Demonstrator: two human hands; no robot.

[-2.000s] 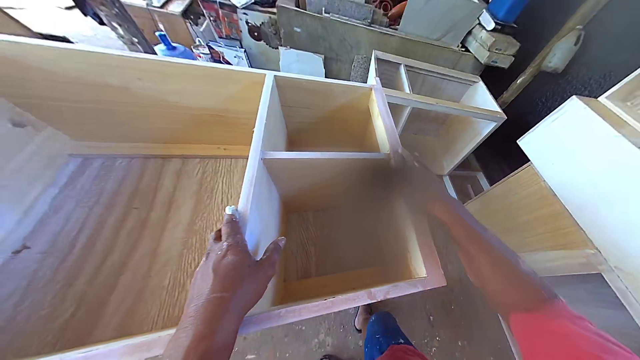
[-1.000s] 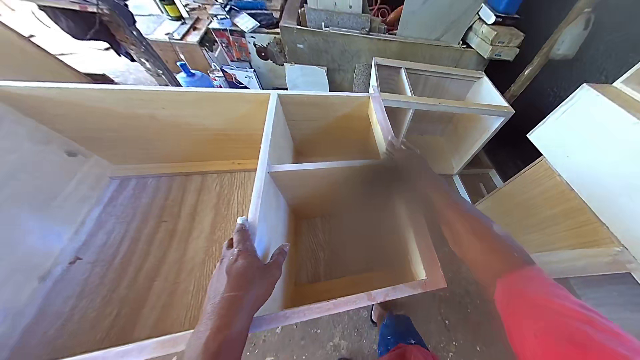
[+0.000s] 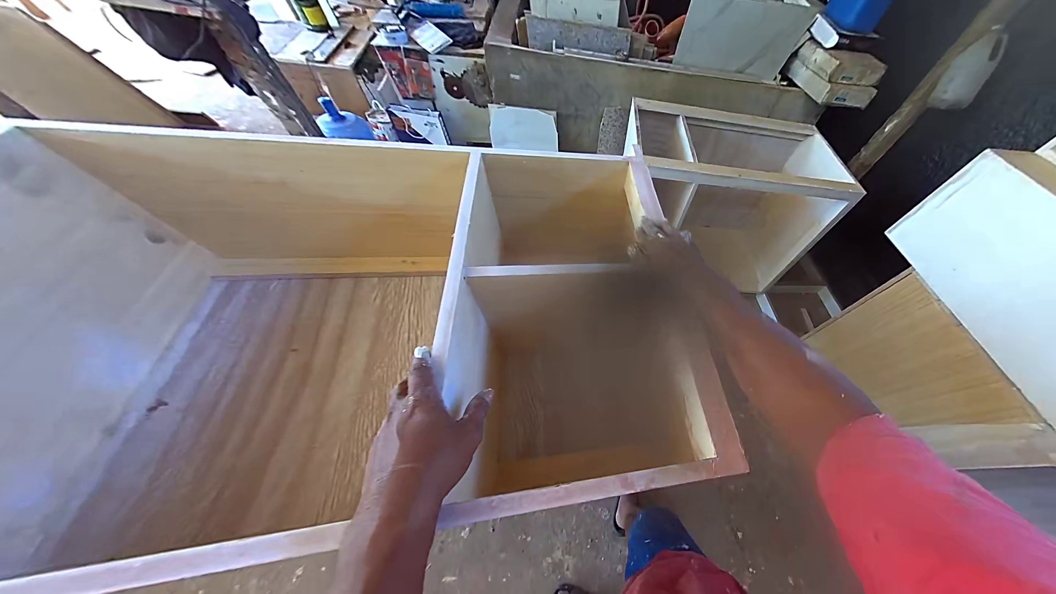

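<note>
A wooden cabinet carcass with pale-edged frame parts lies open side up below me. Its upright divider separates a wide compartment from two smaller ones, which a thin shelf edge parts. My left hand rests against the divider, thumb and fingers apart, with a whitish coating on one fingertip. At the right frame edge of the cabinet, my right hand is closed on or over the upper part. Blur and its own fingers hide whether it holds anything.
A second wooden cabinet frame stands beyond the right corner. At the right is a white-sided cabinet. Behind are a blue water jug, a cluttered bench and a long wooden trough with boards. My foot is on the floor below.
The view has shifted so the cabinet sits lower and further right than two seconds ago. My left hand stays at the divider, and my right hand stays near the right frame edge.
</note>
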